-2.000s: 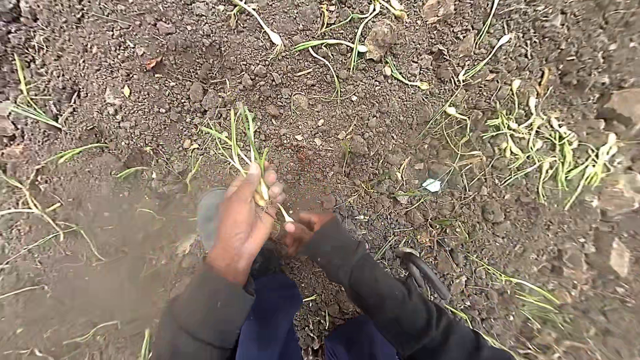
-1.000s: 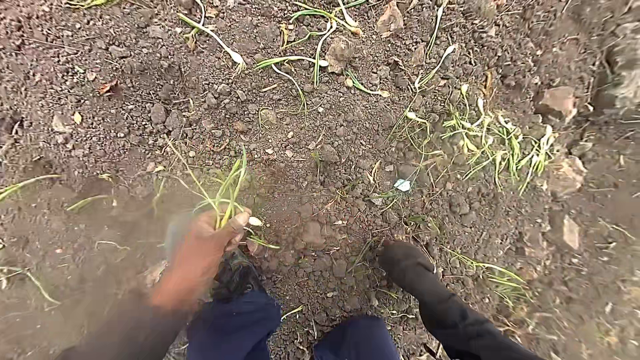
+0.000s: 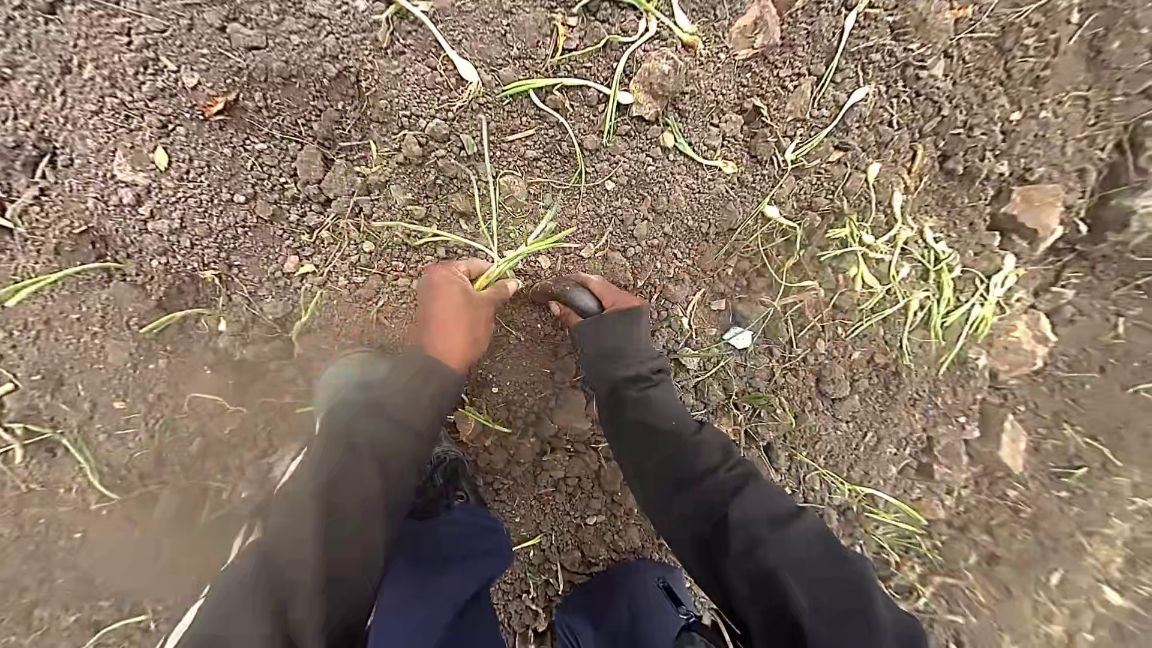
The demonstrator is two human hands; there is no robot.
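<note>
My left hand [image 3: 457,310] is closed around a small bunch of green onion seedlings [image 3: 517,256], whose leaves fan out above the fingers. Just to its right, low over the brown soil [image 3: 549,396], my right hand [image 3: 598,301] grips a dark, rounded object [image 3: 569,295], perhaps a tool handle; its far end is hidden at the soil. A narrow gap separates the two hands.
A loose pile of seedlings [image 3: 927,270] lies at the right beside stones [image 3: 1030,216]. More seedlings [image 3: 621,63] are scattered along the top. A pale scrap [image 3: 738,337] rests right of my right hand. My shoe [image 3: 450,472] and trouser legs [image 3: 441,576] are at the bottom.
My left hand has moved up and right with the seedlings. My right hand, lower at the right one second ago, has come up beside it and now holds the dark object.
</note>
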